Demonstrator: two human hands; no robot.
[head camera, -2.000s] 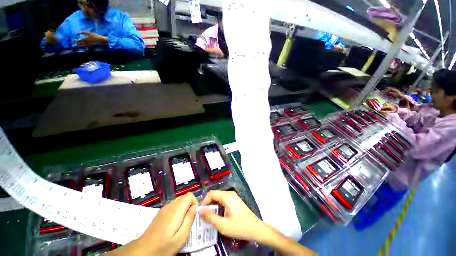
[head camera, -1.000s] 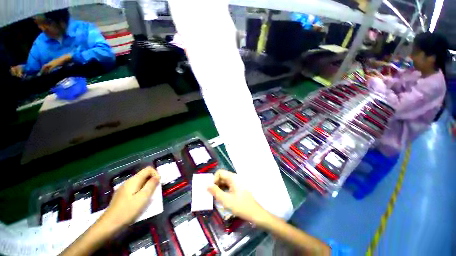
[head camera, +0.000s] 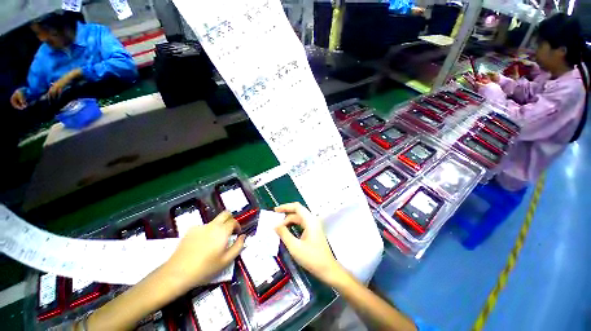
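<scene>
My left hand (head camera: 206, 249) holds the end of a long printed label strip (head camera: 71, 258) that curves in from the left over the tray. My right hand (head camera: 310, 245) pinches a small white label (head camera: 267, 231) between thumb and index finger. The label is tilted at the upper end of a red-and-black phone (head camera: 264, 278); whether it touches the phone is unclear. That phone shows a white area in its back. The clear blister tray (head camera: 295, 313) holds several phones with white labels in their recesses, partly hidden by my hands and the strip.
A second long label strip (head camera: 285, 110) hangs in front of me. Stacked trays of red phones (head camera: 447, 178) stand at right, near a person in pink (head camera: 544, 119). Opposite are a person in blue, a blue bowl (head camera: 80, 113) and a brown board (head camera: 129, 145).
The label in my right hand has gone from flat and upright to tilted, nearer my left hand. The strip at left has risen into fuller view. The camera view has shifted.
</scene>
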